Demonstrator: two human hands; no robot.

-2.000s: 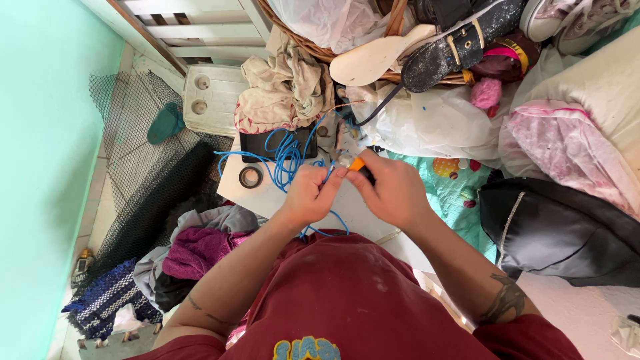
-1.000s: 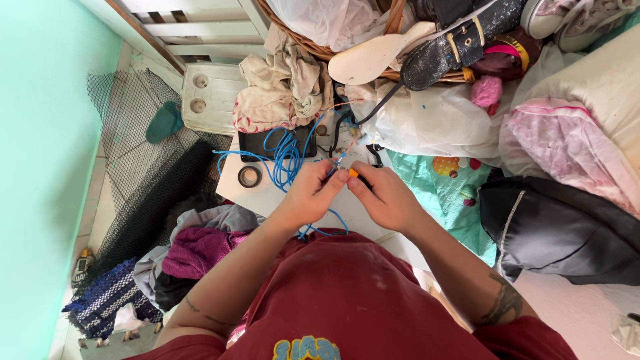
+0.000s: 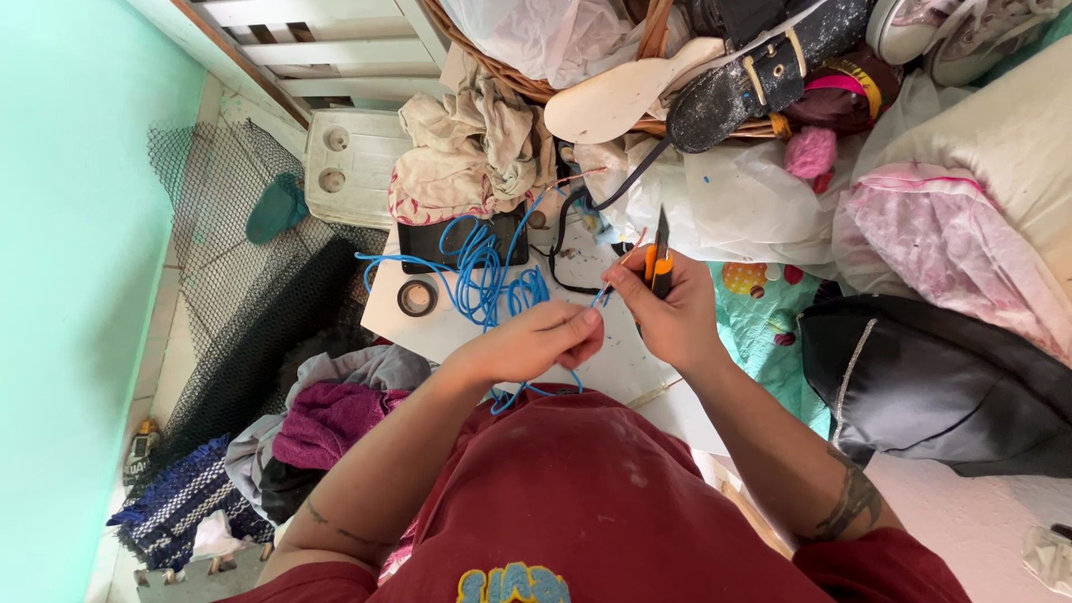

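My left hand (image 3: 559, 333) pinches the blue insulated wire (image 3: 597, 295) close to one end, where bare copper strands (image 3: 634, 248) stick out. My right hand (image 3: 670, 306) holds an orange and black utility knife (image 3: 660, 264), its blade pointing away from me, and its thumb and forefinger touch the stripped part of the wire. The rest of the blue wire lies in a loose coil (image 3: 479, 272) left of my hands, partly over a black tray (image 3: 419, 243). Another bared copper end (image 3: 578, 177) rests near the cloth. A roll of black tape (image 3: 417, 297) lies on the white surface (image 3: 394, 322).
Beyond the coil are a crumpled beige cloth (image 3: 473, 151) and a wicker basket (image 3: 536, 88) with sandals on it. A black strap (image 3: 559, 251) lies beyond my hands. Plastic bags (image 3: 737, 201) and a black bag (image 3: 930, 385) stand at the right, clothes (image 3: 335, 419) at the left.
My hands were close together around the wire; now they are farther apart. The knife blade and the bare copper end have come into plain view.
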